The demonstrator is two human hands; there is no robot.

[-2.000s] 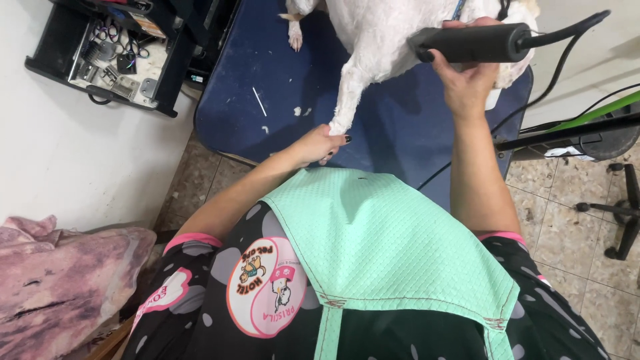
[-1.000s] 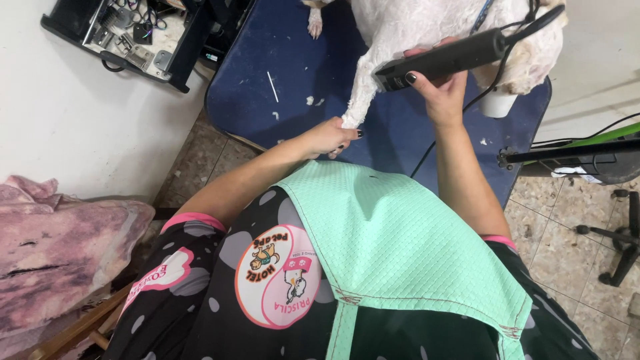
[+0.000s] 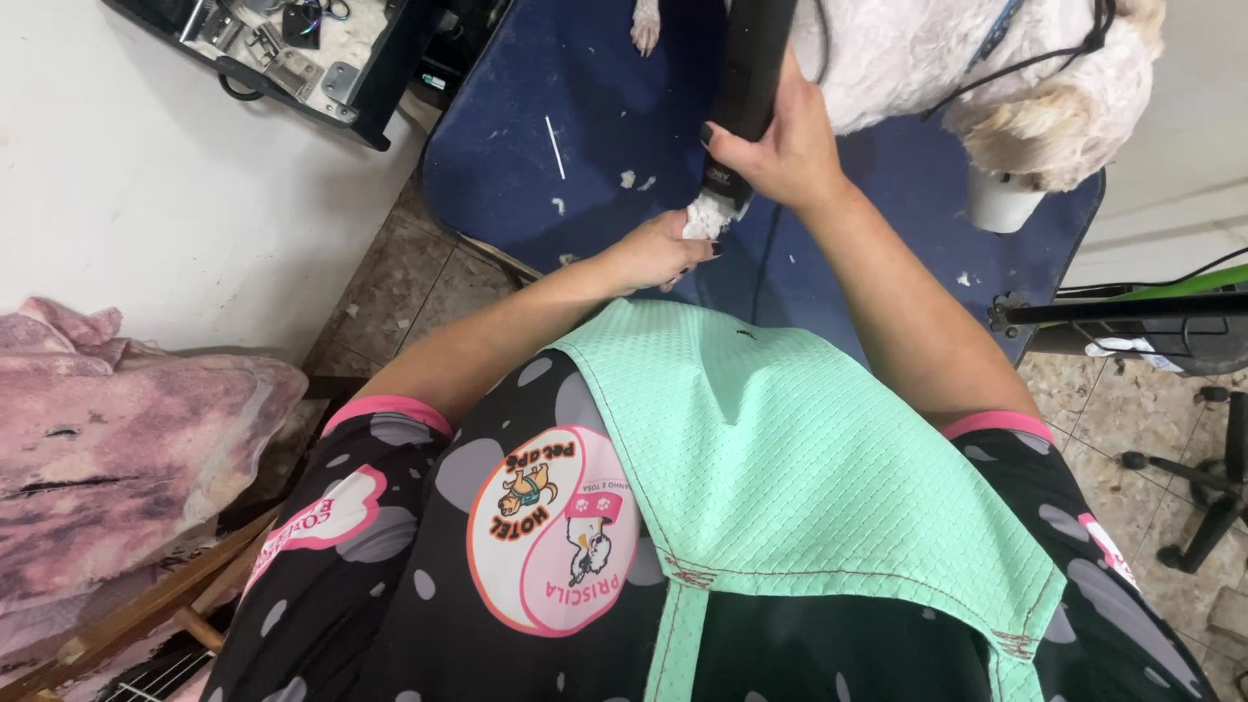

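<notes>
A white dog with short-clipped fur (image 3: 897, 68) is on the blue grooming table (image 3: 585, 107), its head at the upper right with a white cup-like thing (image 3: 1001, 202) at its muzzle. My left hand (image 3: 663, 253) holds the dog's paw (image 3: 707, 216) near the table's front edge. In my right hand (image 3: 795, 146) is a black electric hair clipper (image 3: 751, 78), its blade end pointing down at the paw and touching or very near its fur. The rest of that leg is hidden behind the clipper and my right hand.
Tufts of cut fur (image 3: 628, 179) and a thin white stick (image 3: 555, 147) lie on the table. An open black drawer (image 3: 366, 127) with scissors and clipper blades is at the upper left. A black metal arm (image 3: 1121, 310) is at the right edge, a stained pink towel (image 3: 127, 419) at the left.
My right hand has turned the clipper from sideways to nearly upright and brought its blade end down from the upper leg to the paw. My left hand keeps its hold on the paw.
</notes>
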